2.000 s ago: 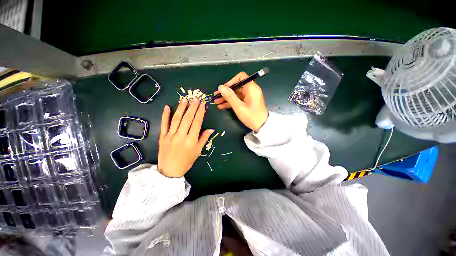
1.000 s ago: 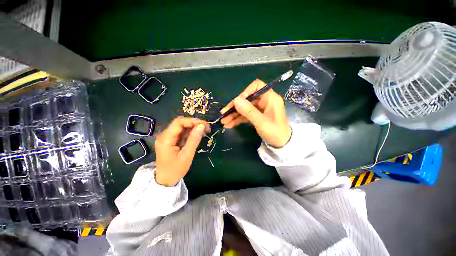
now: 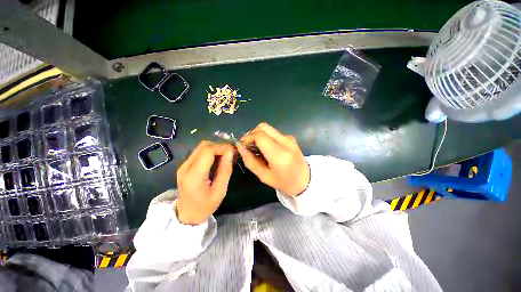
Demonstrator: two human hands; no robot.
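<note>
My left hand (image 3: 201,179) and my right hand (image 3: 280,159) meet at their fingertips low over the bench. Both pinch something small there, with pale and dark bits showing; what it is cannot be made out. The dark pen-shaped tool is not clearly visible. A pile of small cream parts (image 3: 223,100) lies just beyond the hands, and one loose cream piece (image 3: 194,131) lies left of the fingertips. Four dark watch case frames lie at the left: two touching ones (image 3: 163,80) (image 3: 184,85) at the back, one (image 3: 172,135) nearer and one (image 3: 151,167) nearest.
A large clear blister tray (image 3: 63,178) fills the far left. A zip-lock bag (image 3: 365,76) with small parts lies right of the pile. A white fan (image 3: 451,85) stands at the right, above a blue stool (image 3: 498,175). A metal rail (image 3: 274,49) runs along the far side.
My hands have left the pile and come together nearer me. The right hand has moved left and down, and the dark tool no longer sticks up from it.
</note>
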